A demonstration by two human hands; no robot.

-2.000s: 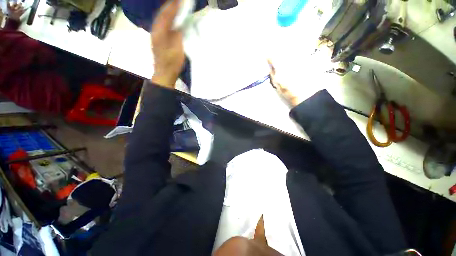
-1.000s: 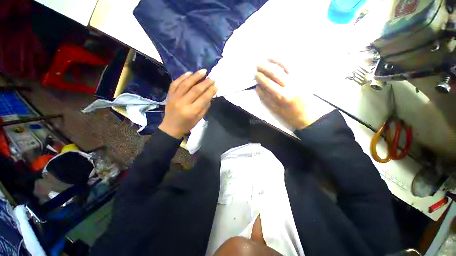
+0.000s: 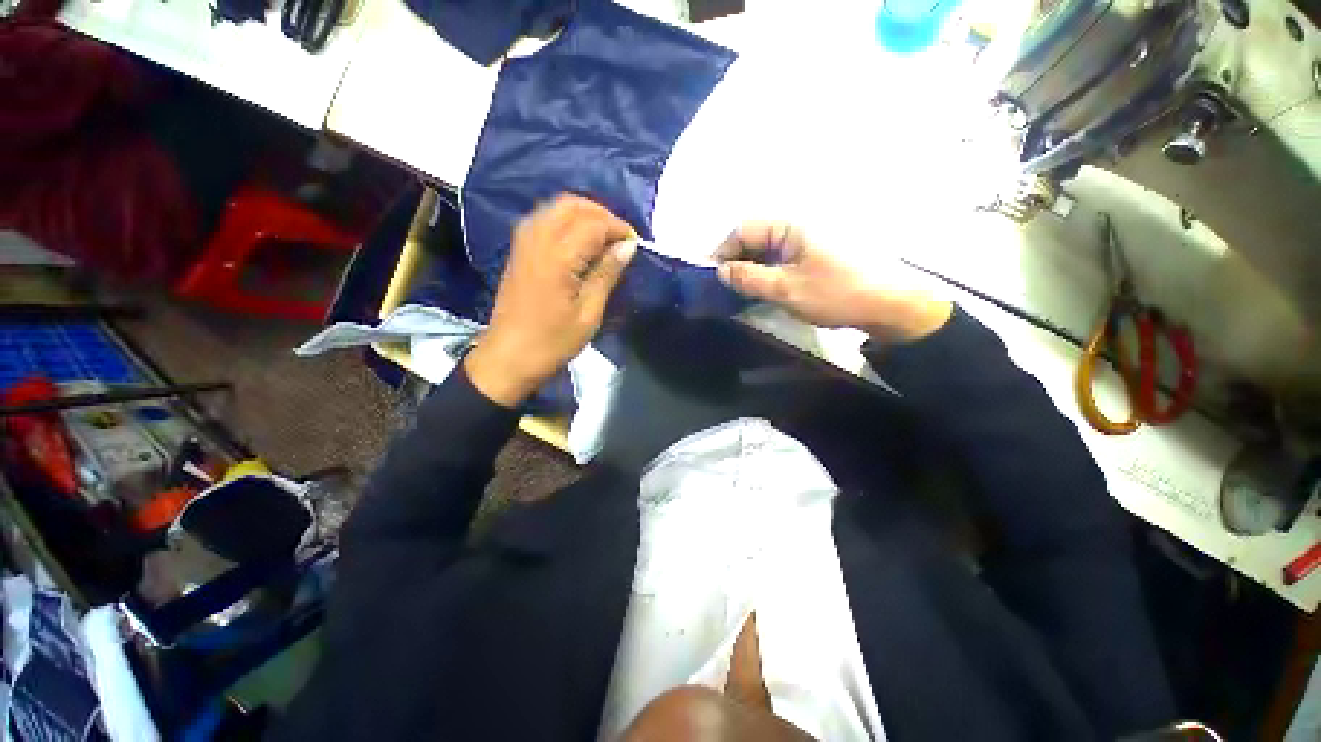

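Observation:
A shiny navy panel [image 3: 580,131] lies over the table's front edge, with a thin white edge along its sides. My left hand [image 3: 558,283] pinches its edge between thumb and fingers. My right hand [image 3: 804,278] pinches the same edge a little to the right, so a short white-edged stretch runs between both hands. White fabric below my right hand cannot be told clearly from the white table in the glare. The sewing machine [image 3: 1260,131] stands at the upper right, apart from the hands.
Scissors [image 3: 1137,363] with orange and red handles lie right of the needle area. The light-blue lamp [image 3: 916,21] is at the top. A darker navy cloth [image 3: 485,22] lies behind the panel. A red stool [image 3: 261,254] and a cluttered bin [image 3: 109,449] stand at left.
The white fabric lying in front of the hands is gone from view there, and more of the navy panel shows. Both hands have closed on the panel's edge, where they lay flatter before.

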